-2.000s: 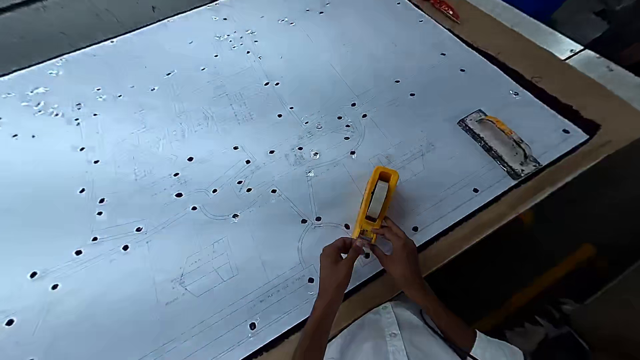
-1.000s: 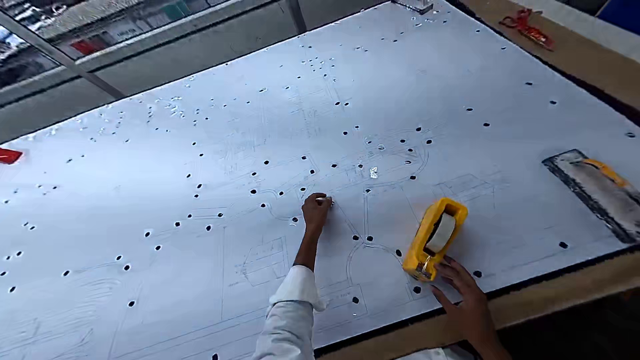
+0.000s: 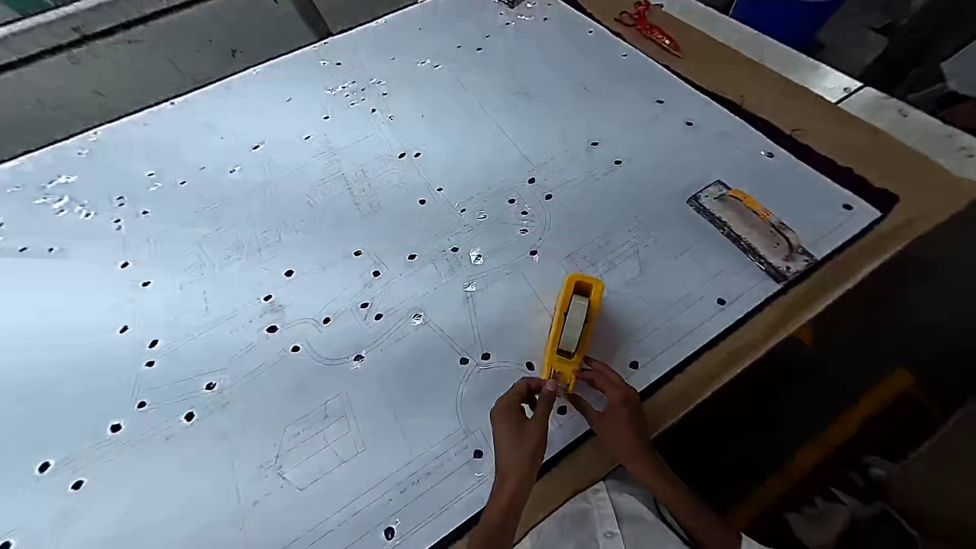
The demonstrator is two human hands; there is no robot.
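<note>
A yellow tape dispenser [image 3: 574, 324] with a roll of tape in it stands on a large white pattern sheet [image 3: 320, 191] marked with fine lines and dark holes. My left hand [image 3: 522, 427] pinches thumb and forefinger at the dispenser's cutting end, where a small clear bit of tape seems to lie. My right hand [image 3: 616, 415] rests against the same end from the other side, its fingers touching the yellow body. Small shiny pieces of clear tape [image 3: 476, 256] cover spots on the sheet, one of them just above another piece near the middle.
A black-edged block with a worn yellow handle [image 3: 755, 229] lies near the sheet's right corner. Red-handled scissors [image 3: 650, 29] lie on brown board [image 3: 808, 145] beyond the sheet. A metal rail [image 3: 907, 122] runs along the far right, with a blue container [image 3: 785, 15] behind it.
My left hand has come back from the middle of the sheet to the tape dispenser. My right hand has stayed by the dispenser. The view has shifted.
</note>
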